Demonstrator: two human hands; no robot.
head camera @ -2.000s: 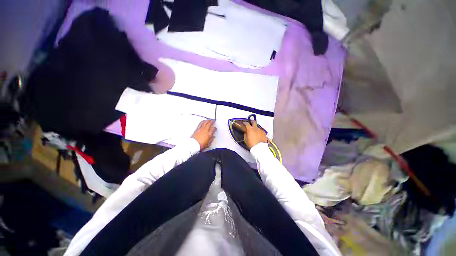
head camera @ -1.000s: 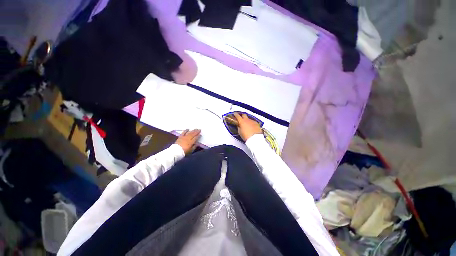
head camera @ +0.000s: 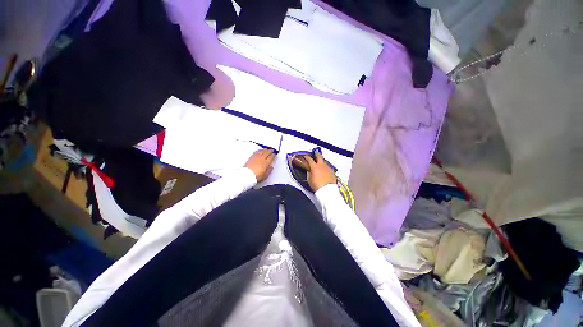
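Observation:
A white-backed garment panel [head camera: 204,137] lies flat on the purple-pink cloth in front of me, with a long black seam [head camera: 287,132] across it. A short black L-shaped line [head camera: 265,146] lies beside the seam. My right hand [head camera: 319,171] grips the iron [head camera: 299,167], which rests on the panel's near right part, its yellow cord trailing beside my wrist. My left hand [head camera: 261,164] lies on the panel just left of the iron, fingertips by the short black line. Whether it pinches the fabric cannot be told.
Black garment pieces [head camera: 115,76] heap at the left. Finished-looking white panels [head camera: 319,54] with black scraps [head camera: 261,18] on top lie at the far side. A red strip [head camera: 97,172] and white scraps hang at the left. Crumpled fabric [head camera: 463,252] lies beyond the table's right edge.
Since one second ago my left hand has moved from the panel's near edge to beside the short line. The iron has shifted slightly nearer and right on the panel, off that line.

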